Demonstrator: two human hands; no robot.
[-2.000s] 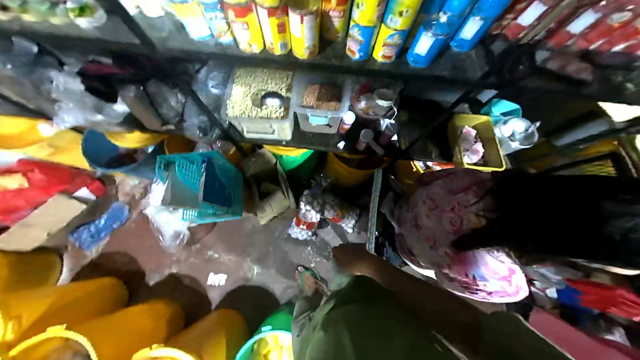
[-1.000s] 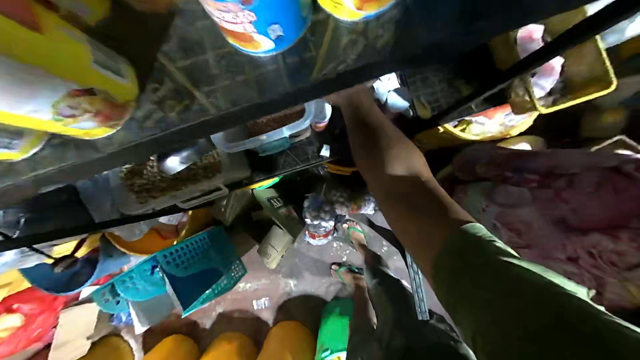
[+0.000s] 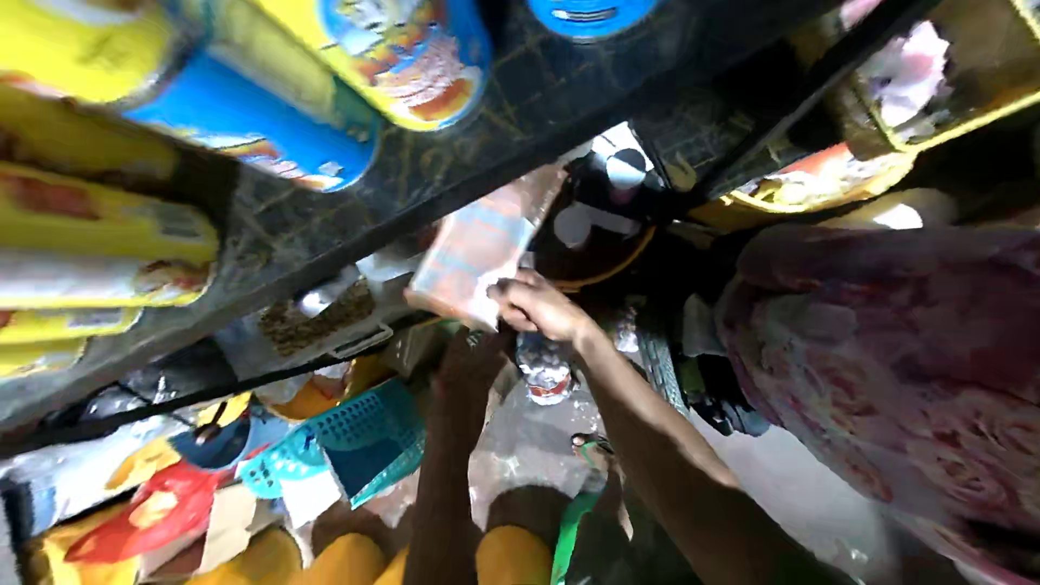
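My right hand (image 3: 540,307) pinches the lower right edge of a pale pinkish plastic packet (image 3: 479,244), blurred, just below the dark shelf edge. My left hand (image 3: 474,349) is in shadow under the packet's lower edge; its fingers are too dark to tell whether they grip it. Behind my right hand is a round dark container (image 3: 593,244) with an orange-yellow rim. A clear plastic bag with a red and white label (image 3: 548,382) lies on the floor below.
Blue and yellow cans (image 3: 260,106) stand on the dark shelf (image 3: 422,162). Under it is a bin of brown grains (image 3: 321,313). A teal plastic basket (image 3: 374,439) is at lower left, yellow containers (image 3: 512,556) below. A person in pink patterned cloth (image 3: 877,357) is close at right.
My right hand has come back from under the shelf and now holds a pale packet. My left hand has come into view beside it.
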